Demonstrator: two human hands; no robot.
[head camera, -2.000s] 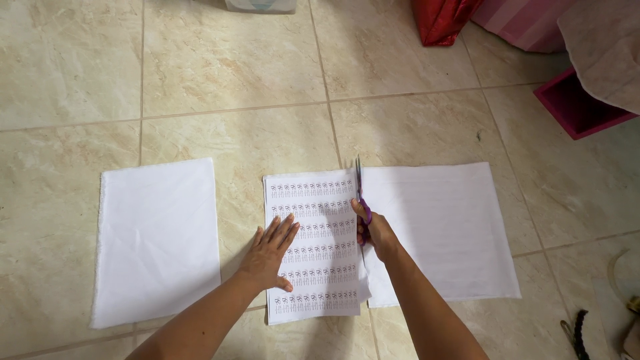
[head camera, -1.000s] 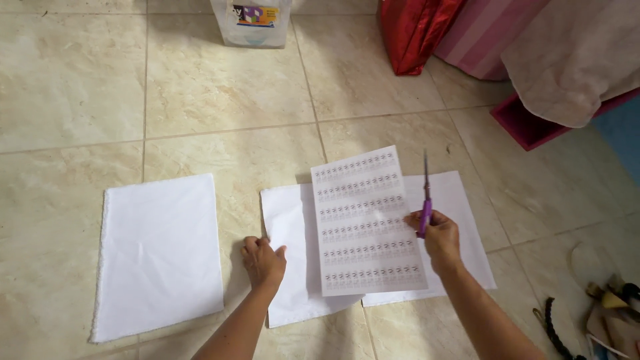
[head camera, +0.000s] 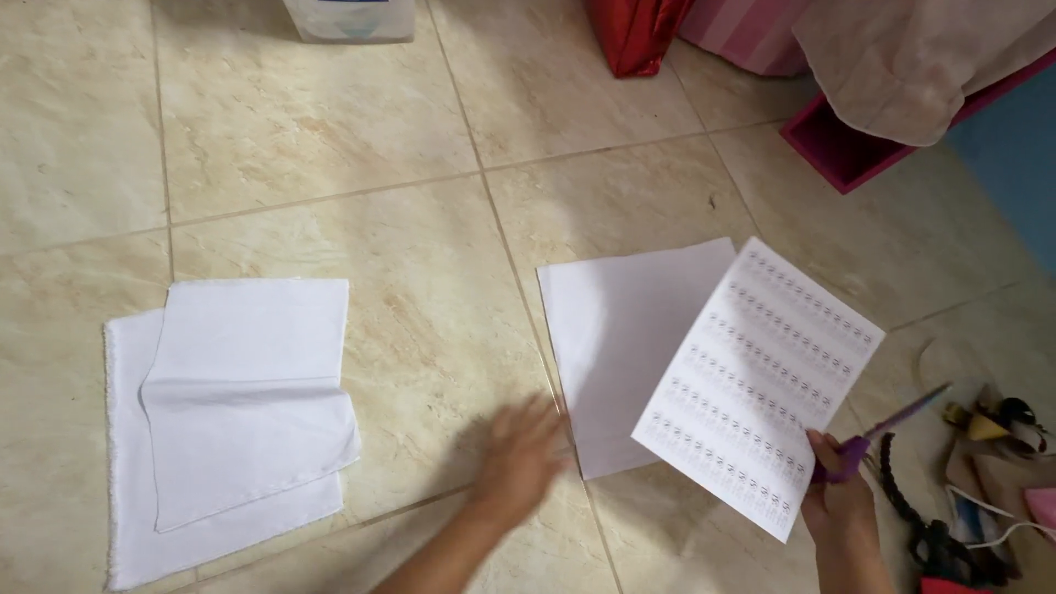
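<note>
My right hand (head camera: 841, 495) holds a printed paper sheet (head camera: 742, 388) by its lower right edge, together with purple-handled scissors (head camera: 887, 429) whose blades point up and right. The sheet bears rows of small repeated marks and overlaps a white cloth (head camera: 627, 355) lying on the floor. Just left of that cloth's lower edge is my left hand (head camera: 524, 454), blurred, fingers apart, with nothing seen in it. At the far left, a creased white cloth piece (head camera: 256, 338) rests on a larger white cloth with a frayed left edge (head camera: 128, 495).
Tiled floor (head camera: 330, 198) lies beneath everything. A clear plastic container (head camera: 355, 21) stands at the top. A red shiny bag (head camera: 635, 33), a pink striped object (head camera: 742, 29) and a magenta box (head camera: 850, 157) under draped cloth are upper right. A black braided cord (head camera: 895, 478) lies lower right among assorted items.
A white cloth piece now lies on the left cloth, where none lay before. My right hand has moved right with the printed sheet and scissors, tilting the sheet. The left hand is off the cloth.
</note>
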